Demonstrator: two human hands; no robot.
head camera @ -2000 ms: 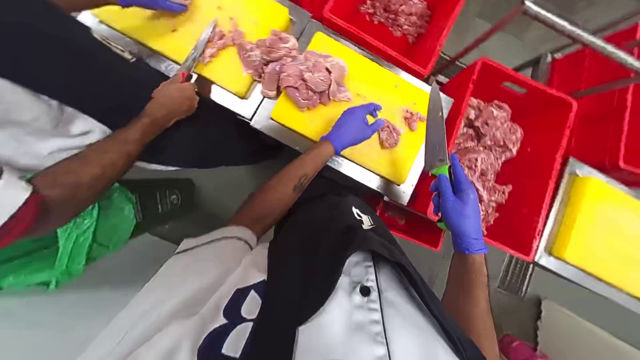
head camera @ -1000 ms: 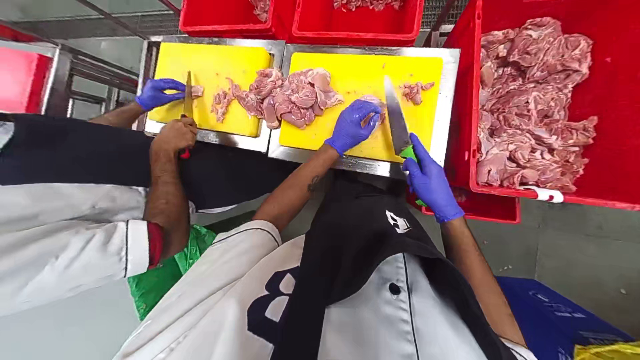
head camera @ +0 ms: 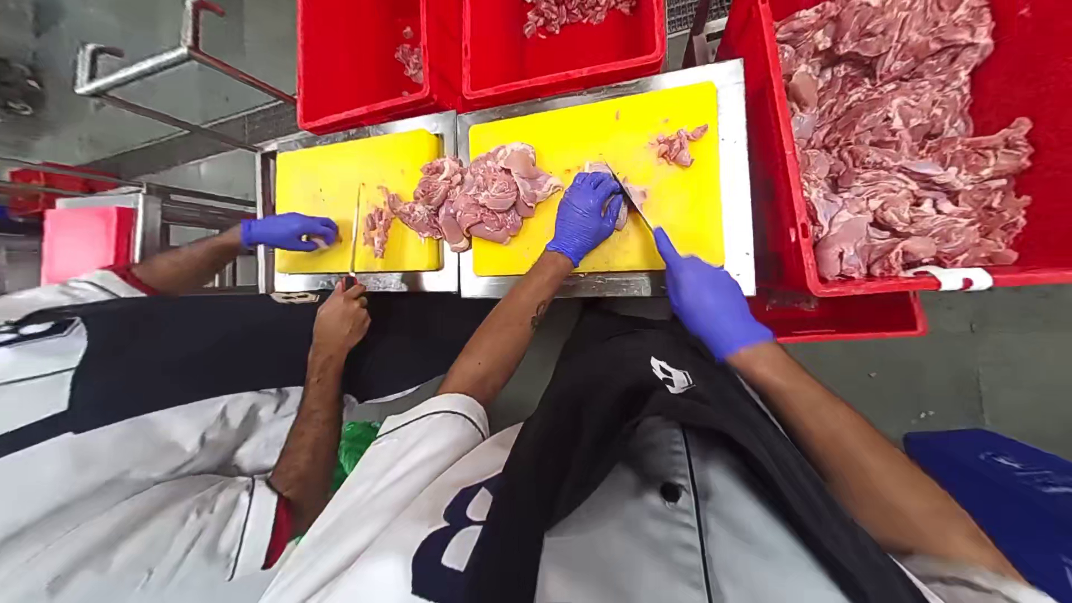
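Observation:
My left hand (head camera: 586, 213), in a blue glove, presses on a piece of raw meat (head camera: 621, 219) on the yellow cutting board (head camera: 670, 226). In my right hand (head camera: 712, 301), also gloved in blue, is a knife (head camera: 632, 205) whose handle my fingers hide. Its blade slants across the meat, close to my left fingers. A heap of raw meat pieces (head camera: 494, 194) lies left of my hands, where my board meets the co-worker's. Small meat scraps (head camera: 677, 146) rest near the board's upper right corner.
To the left, a co-worker's gloved hand (head camera: 289, 232) and bare hand with a knife (head camera: 355, 239) are over another yellow board (head camera: 314, 176). A large red crate (head camera: 800, 193) of meat stands at right. Two red crates (head camera: 561, 79) adjoin the boards' far edge. A blue crate (head camera: 997, 486) is lower right.
The knife in my right hand has come from right of the meat down onto it, beside my left fingers. My left hand now presses the piece. The view has turned and shifted.

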